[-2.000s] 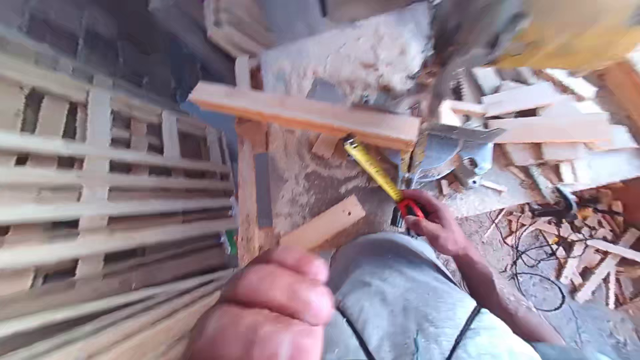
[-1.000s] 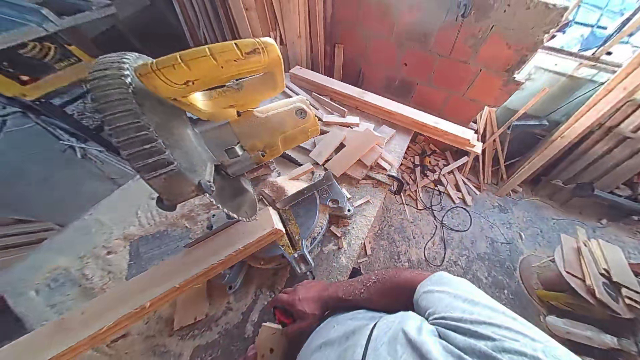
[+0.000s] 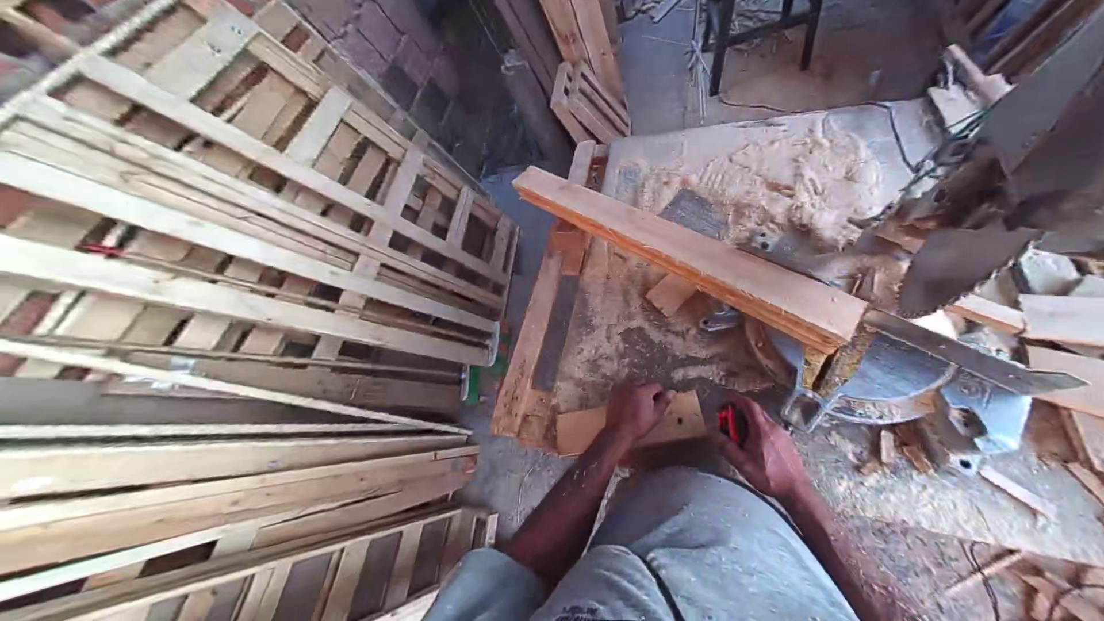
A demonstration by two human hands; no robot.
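Note:
My right hand (image 3: 759, 444) is closed around a red and black tape measure (image 3: 733, 423), near the front edge of the sawdust-covered bench. My left hand (image 3: 638, 412) is over a short wooden board (image 3: 681, 423) at that edge; its fingers are curled, and whether they hold anything cannot be told. Beyond both hands a long wooden plank (image 3: 699, 259) lies across the bench, its near right end on the base of the miter saw (image 3: 897, 371). The toothed saw blade (image 3: 957, 267) stands raised to the right of the plank end.
Slatted wooden pallets (image 3: 345, 198) and long boards (image 3: 216, 492) are stacked at the left. Wood shavings (image 3: 811, 181) cover the far bench. Offcuts (image 3: 1061, 319) lie right of the saw, with more scraps on the floor at lower right.
The yellow tape blade, drawn out two seconds ago, no longer shows. My left hand, close to the camera then, is down by the short board. The view has swung back left from the saw.

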